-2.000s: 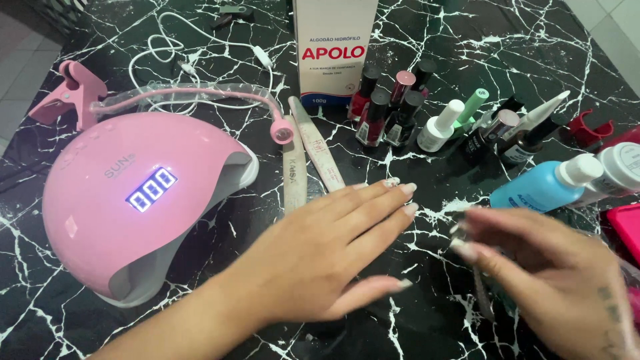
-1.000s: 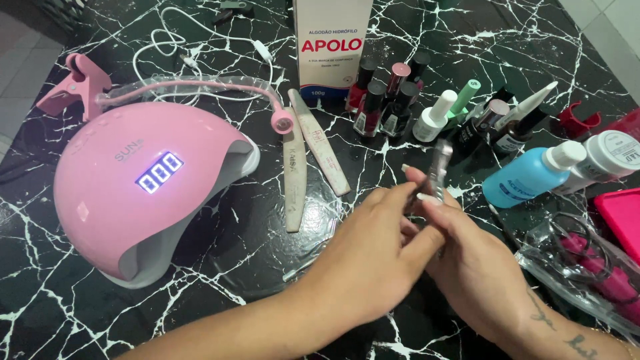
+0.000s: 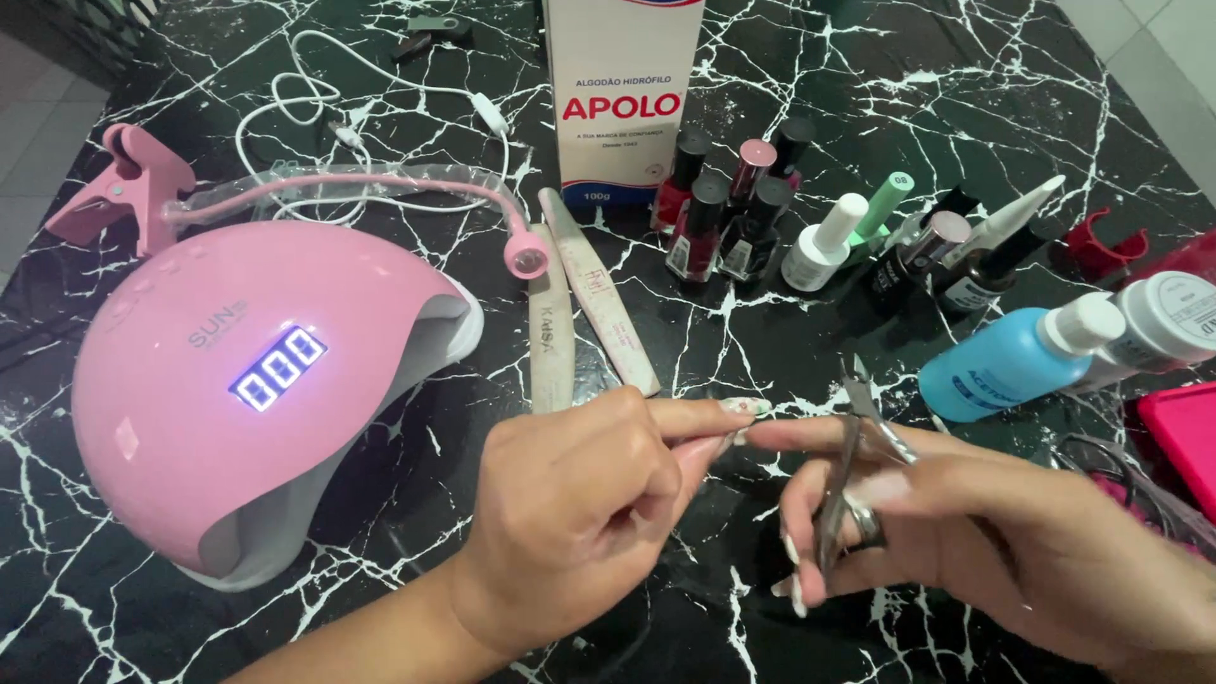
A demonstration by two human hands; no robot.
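In the middle of the view, my left hand (image 3: 589,503) has its index finger and thumb pinched at the tip of my right index finger. Metal cuticle nippers (image 3: 836,484) are held in my right hand (image 3: 988,532), against its thumb and fingers, with the jaws pointing away from me. A silver ring sits on one finger of that hand. The nails are long; one on the left hand bears a small floral pattern. Two nail files (image 3: 551,332) lie just beyond my left hand. Part of each palm is hidden.
A pink nail lamp (image 3: 256,380) with a lit display stands at left, near a pink clip light (image 3: 142,195) and white cable (image 3: 285,85). Behind the hands stand a cotton box (image 3: 622,104) and several polish bottles (image 3: 698,228). An acetone bottle (image 3: 997,366) and white jar (image 3: 1168,313) stand right.
Two seconds ago my left hand lay flat with its fingers extended; now it is curled, pinching the right fingertip. The nippers, upright between both hands one second ago, are now in the right hand alone.
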